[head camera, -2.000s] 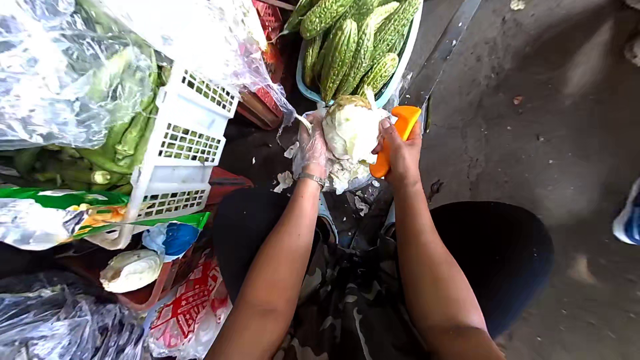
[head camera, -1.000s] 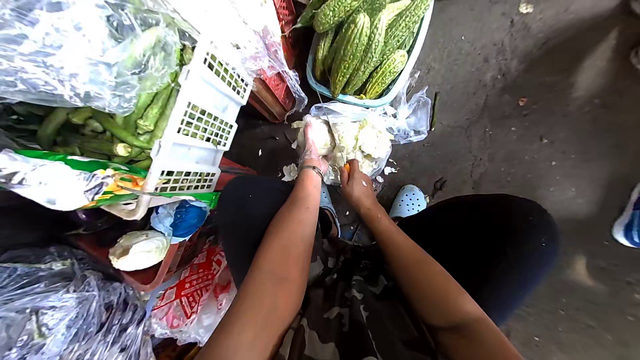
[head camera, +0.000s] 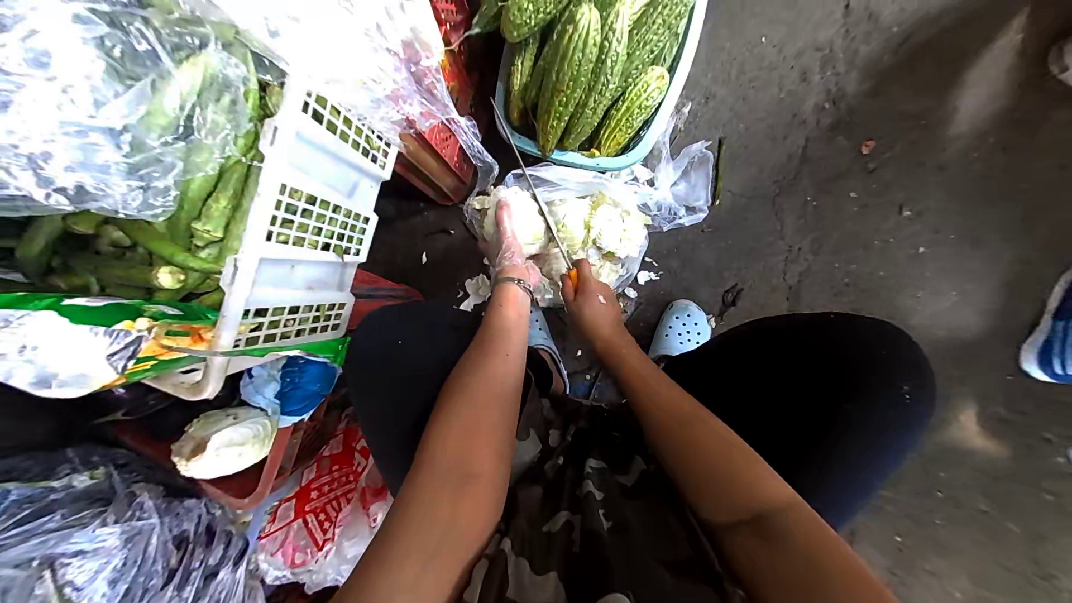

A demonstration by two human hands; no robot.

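Low between my feet lies a clear plastic bag (head camera: 688,191) with pale cauliflower or cabbage pieces (head camera: 615,228) in and on it. My left hand (head camera: 508,247), in a thin clear plastic glove, presses on a whitish vegetable head (head camera: 526,219) at the left of the pile. Gripped in my bare right hand (head camera: 593,303) is the orange handle of a long knife (head camera: 544,209); its thin blade points up and left, passing over the pile beside my left hand. Whether the blade touches the vegetable I cannot tell.
A light blue tub (head camera: 615,161) of bitter gourds stands just beyond the pile. To the left are a white plastic crate (head camera: 289,222) of long green vegetables, a pale cabbage-like head (head camera: 224,442) and a red-and-white plastic bag (head camera: 322,511). A blue shoe (head camera: 1051,335) is at the far right.
Two seconds ago both hands held up a pale vegetable head, with a broad orange thing in my right hand. Now my hands are down at the pile, and the knife's blade shows.
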